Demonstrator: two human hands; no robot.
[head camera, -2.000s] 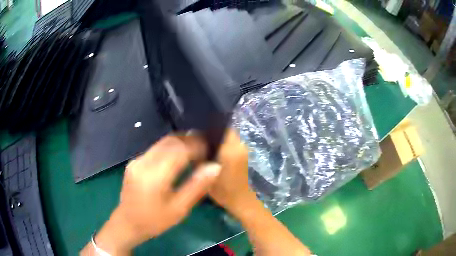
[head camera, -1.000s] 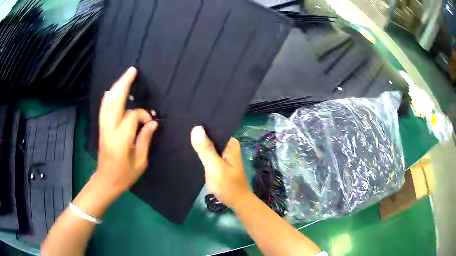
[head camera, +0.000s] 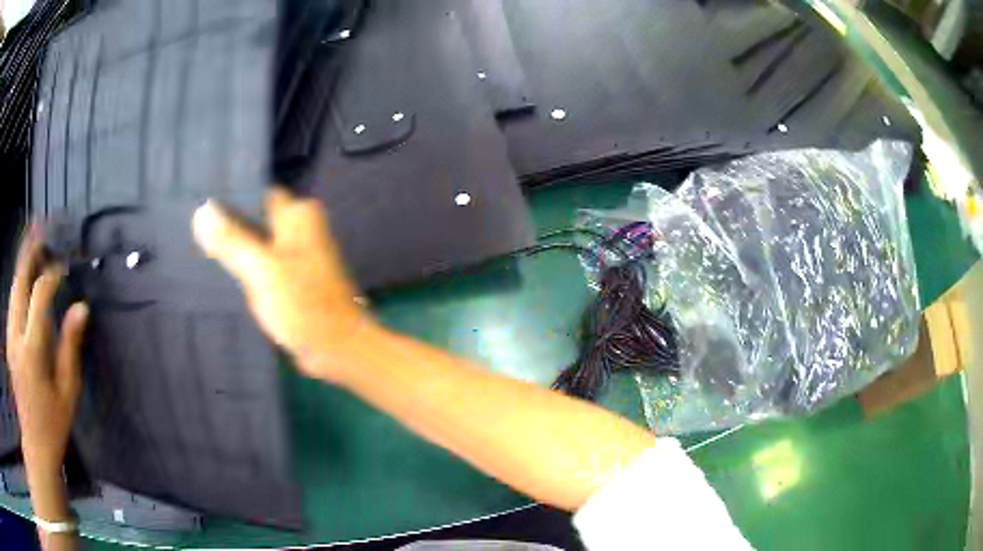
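Note:
A black plastic panel (head camera: 183, 366) lies at the left with its grid-lined face up and is slightly blurred. My right hand (head camera: 291, 274) rests on its right part, with the thumb on the face and the fingers at the right edge. My left hand (head camera: 45, 355) is at the panel's left edge beside the centre opening, fingers apart; its contact with the panel is unclear. A second black panel (head camera: 431, 231) lies smooth face up behind, with a raised centre housing (head camera: 377, 131). A dark cable bundle (head camera: 620, 334) with red and blue wire ends lies right of my hands.
A clear plastic bag (head camera: 792, 291) full of dark cables lies at the right. Fanned black panels (head camera: 647, 65) cover the far side. A cardboard box (head camera: 927, 361) is beyond the bag. The green table (head camera: 464, 334) has a pale curved edge at the front.
The panel that was raised between my hands has moved left and down. Both hands have moved left with it. The smooth panel behind and more of the cable bundle now show.

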